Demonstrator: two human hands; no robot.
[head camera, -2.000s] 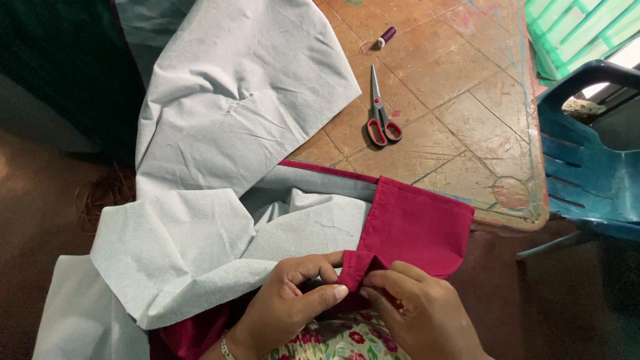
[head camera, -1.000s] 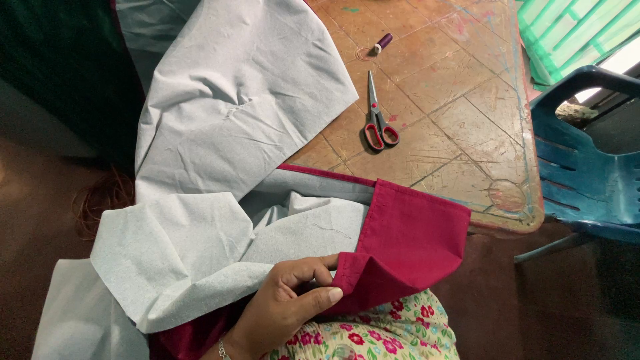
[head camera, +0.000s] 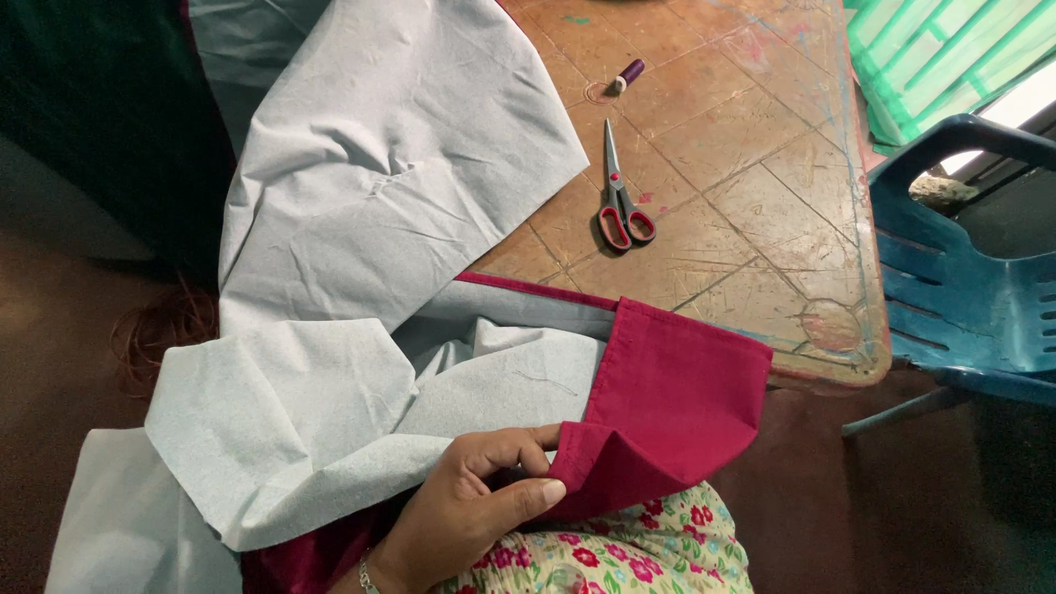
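My left hand (head camera: 487, 495) pinches the folded edge of a crimson fabric border (head camera: 685, 388) between thumb and fingers, just above a lap in floral cloth. The border is joined to a large piece of light grey fabric (head camera: 396, 181), which lies in folds over the table corner and hangs down at the left. A loose thread (head camera: 544, 381) rests on the grey fabric near the border. Scissors with black and red handles (head camera: 619, 206) lie on the table, blades pointing away. Beyond them is a spool of dark purple thread (head camera: 630, 74). My right hand is out of view.
The brown table (head camera: 742, 239) has a scratched top and a rounded corner. A blue plastic chair (head camera: 965, 272) stands at its right. Dark green cloth (head camera: 107, 107) hangs at the upper left, and a tangle of reddish strands (head camera: 165, 338) lies below it.
Two seconds ago my right hand was at the crimson edge beside my left hand; it has since gone out of view. My left hand has kept its hold on the edge.
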